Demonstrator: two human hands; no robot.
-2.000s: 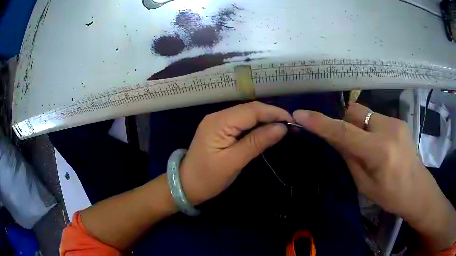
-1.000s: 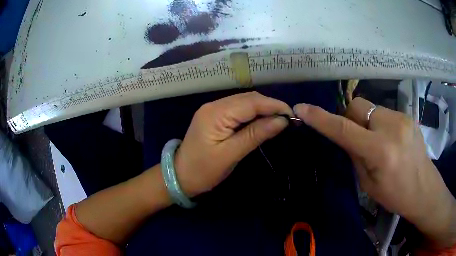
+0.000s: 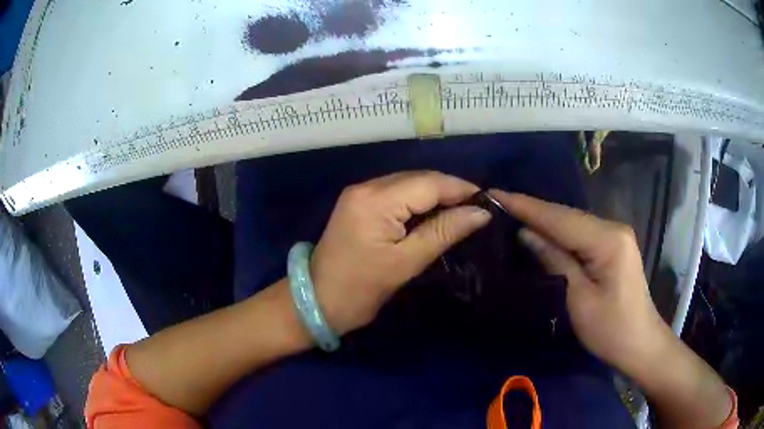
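Observation:
A dark cloth piece (image 3: 511, 293) hangs below my hands over my dark-covered lap, with faint pale thread marks on it. My left hand (image 3: 402, 235), with a green bangle at the wrist, pinches the cloth's top edge between thumb and forefinger. A thin shiny tip (image 3: 496, 201) shows at that pinch, by my right fingertips; its full shape is hidden. My right hand (image 3: 578, 268) has its forefinger at the tip and its thumb lower, apart from the forefinger. Whether it grips the tip or the cloth is unclear.
The white table (image 3: 167, 84) with dark smudges crosses the top, with a ruler tape (image 3: 335, 113) and a yellowish patch (image 3: 426, 105) along its edge. An orange loop (image 3: 515, 404) lies on my lap. Dark cloth (image 3: 159, 260) over a white sheet is at left; a white bag (image 3: 729, 209) is at right.
My right hand has turned and its thumb has dropped away from the forefinger. More dark cloth shows spread below the hands. My left hand keeps its pinch. The view has shifted slightly.

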